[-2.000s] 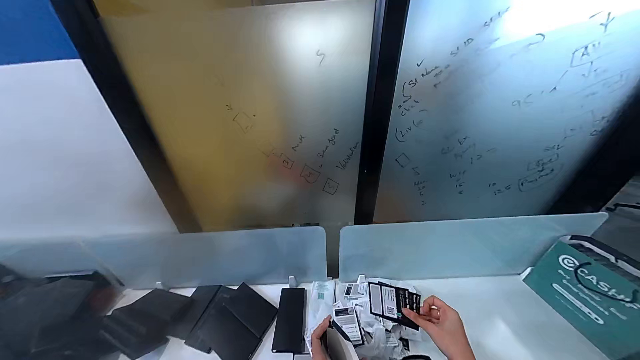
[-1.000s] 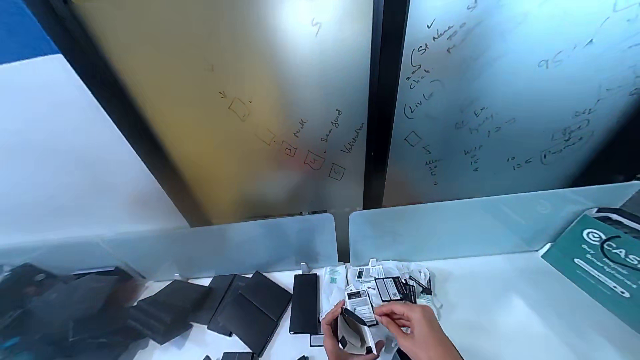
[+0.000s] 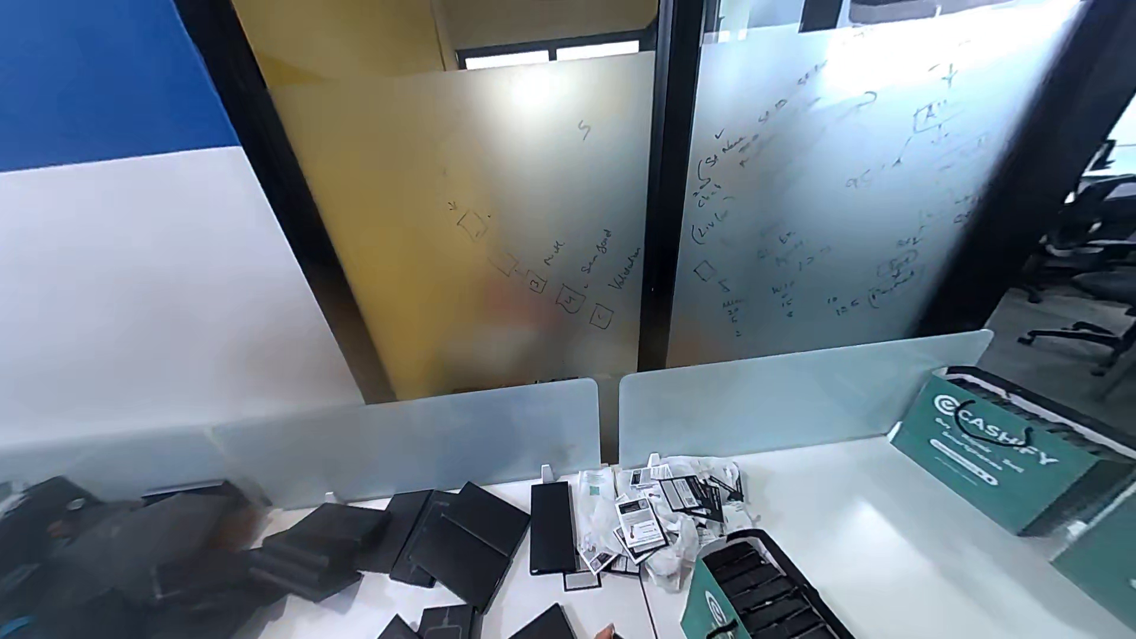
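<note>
A fingertip (image 3: 605, 632) of one of my hands shows at the bottom edge, and I cannot tell which hand it belongs to. Whatever it holds is hidden below the view. To its left lies the corner of a flat black item (image 3: 546, 624). On its right stands a green bag (image 3: 701, 603) with a row of black items (image 3: 763, 590) inside. Behind it, black-and-white printed cards (image 3: 641, 524) lie in a heap with clear plastic wrappers (image 3: 679, 555). A long black box (image 3: 552, 528) lies left of the heap.
Black boxes or folders (image 3: 470, 541) lie spread over the left of the white desk (image 3: 852, 541). Another green bag (image 3: 1003, 453) of black items stands at the far right. Frosted partitions (image 3: 781, 399) line the desk's back edge, and chairs (image 3: 1105, 284) stand beyond.
Both hands were at the card heap, one with a small open case; now only a fingertip shows. The filled green bag beside the heap was not in the earlier views. The view has shifted.
</note>
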